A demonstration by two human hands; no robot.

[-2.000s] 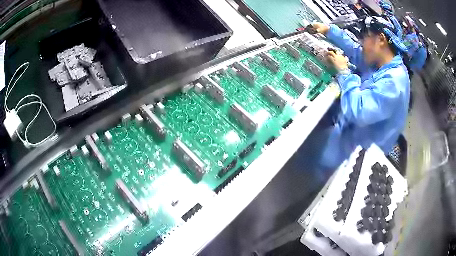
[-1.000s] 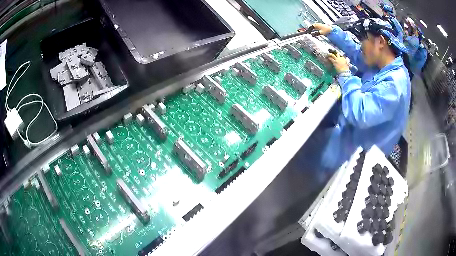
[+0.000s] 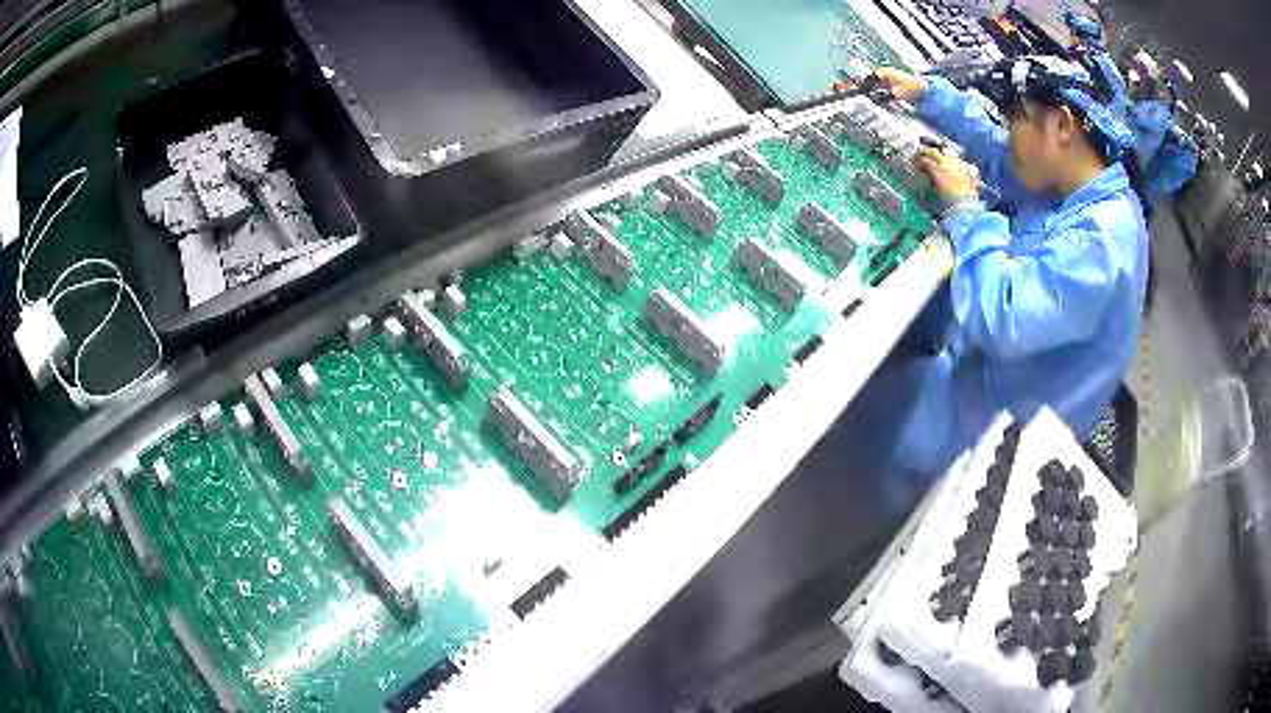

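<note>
Neither of my hands is in the picture. Nearest in front of me lie green circuit boards [image 3: 544, 327], edge to edge in a long row from the lower left to the upper right. Grey blocks [image 3: 533, 443] stand upright on them in two rows. Small white connectors [image 3: 360, 329] stand along the boards' far edge. Black parts [image 3: 641, 469] sit along the near edge. Bright glare hides part of the board surface at the lower middle.
A black bin [image 3: 349, 234] holds piled grey blocks [image 3: 216, 188]. Beside it is a large black tote [image 3: 627, 105]. A white cord [image 3: 119, 286] lies at the left. A person in blue [image 3: 1045, 279] works at the line's far end. White foam trays [image 3: 976, 634] hold black cylinders.
The whole view has shifted very slightly. The boards and the blocks on them look unchanged. The other person's hands remain over the far end of the line.
</note>
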